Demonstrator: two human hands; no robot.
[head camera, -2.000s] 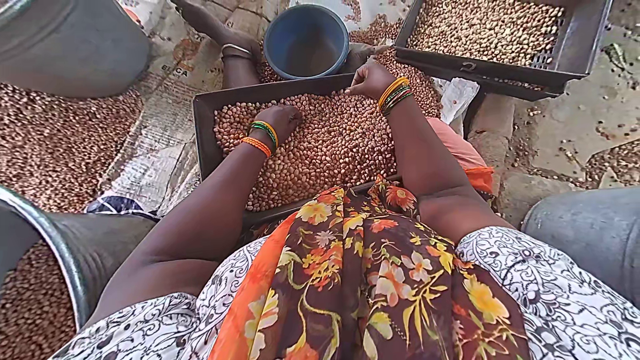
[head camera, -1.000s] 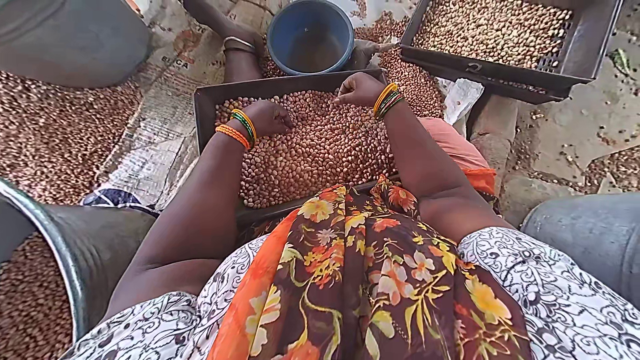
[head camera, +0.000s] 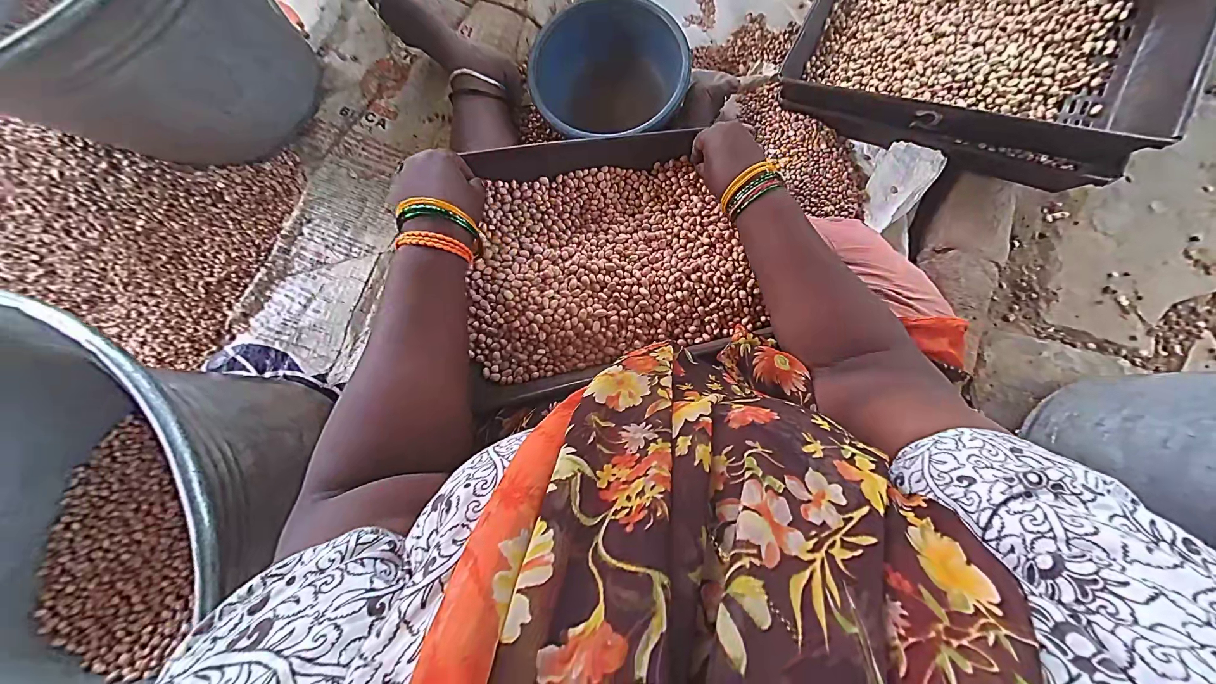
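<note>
A dark rectangular tray lies across my lap, filled with reddish-brown nuts or beans. My left hand grips the tray's far left corner, its fingers curled at the rim. At the far right corner my right hand is closed on the rim in the same way. Yellow, green and orange bangles circle my left wrist; yellow, green and reddish ones are on the right. Just beyond the tray's far edge stands a blue plastic tub, with nothing visible inside it.
A second dark tray of paler nuts or beans stands at the upper right. Metal tubs are at the upper left, lower left and right. A pile of the same nuts or beans spreads over sacking on the left.
Both hands have moved from the surface of the nuts or beans to the tray's far corners and taken hold of its rim. The contents now look more evenly spread.
</note>
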